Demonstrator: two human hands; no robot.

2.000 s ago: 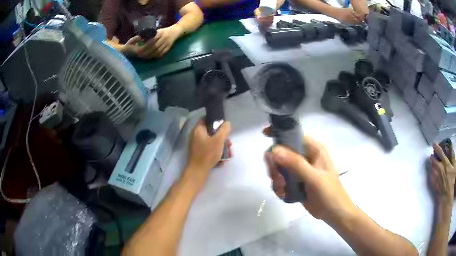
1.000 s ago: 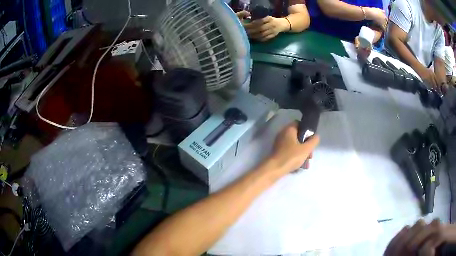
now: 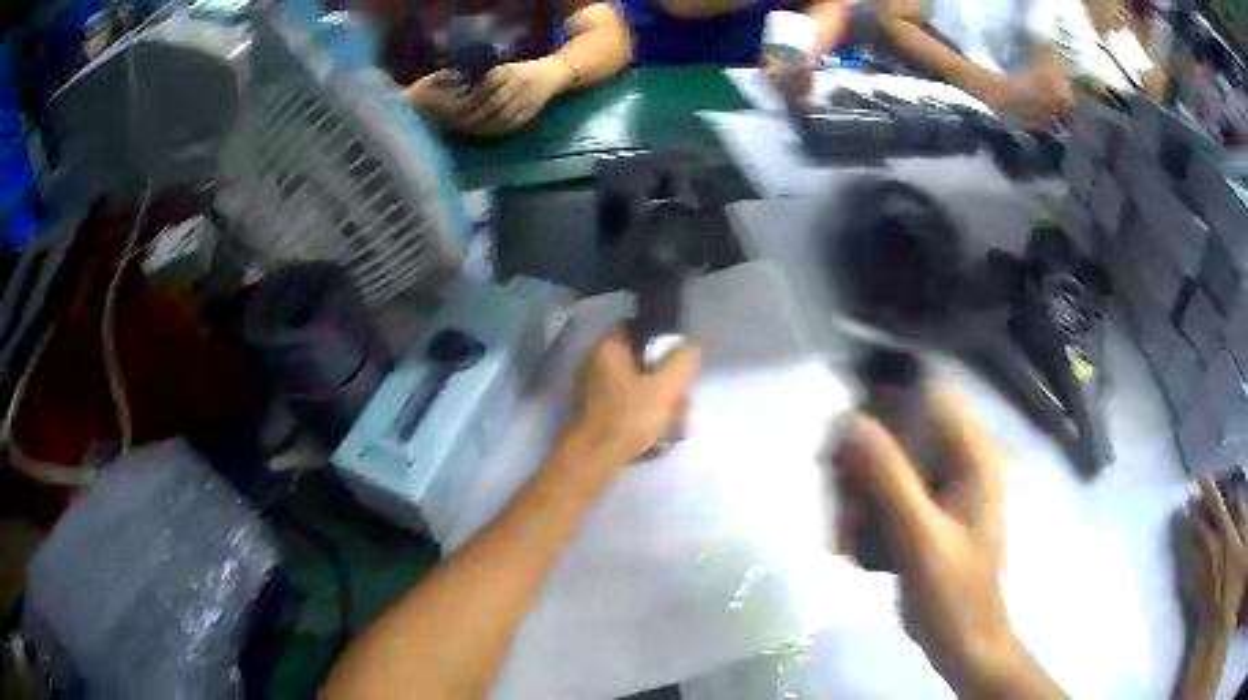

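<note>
My left hand (image 3: 637,390) is closed around the dark grey handle of a handheld mini fan (image 3: 660,280) in the middle of the view. Its head points away, over a dark item on the bench. My right hand (image 3: 931,520) is blurred and grips the handle of a second handheld fan. The round dark head (image 3: 892,260) of this fan is upright above the hand. White foam sheets (image 3: 671,547) lie under both hands. The right hand's fan partly overlaps the view of the waiting dark fans (image 3: 1074,342).
At left stand a mini fan box (image 3: 424,424), a dark cylinder (image 3: 315,335), a large desk fan (image 3: 342,178) and a bubble-wrap bag (image 3: 151,588). Grey boxes (image 3: 1163,246) are stacked at right. Another person's hand (image 3: 1211,554) is at the right edge. People sit opposite.
The view has swung right since one second ago. My right hand, then low at the right corner, is now raised with a fan upright. My left hand still holds its fan.
</note>
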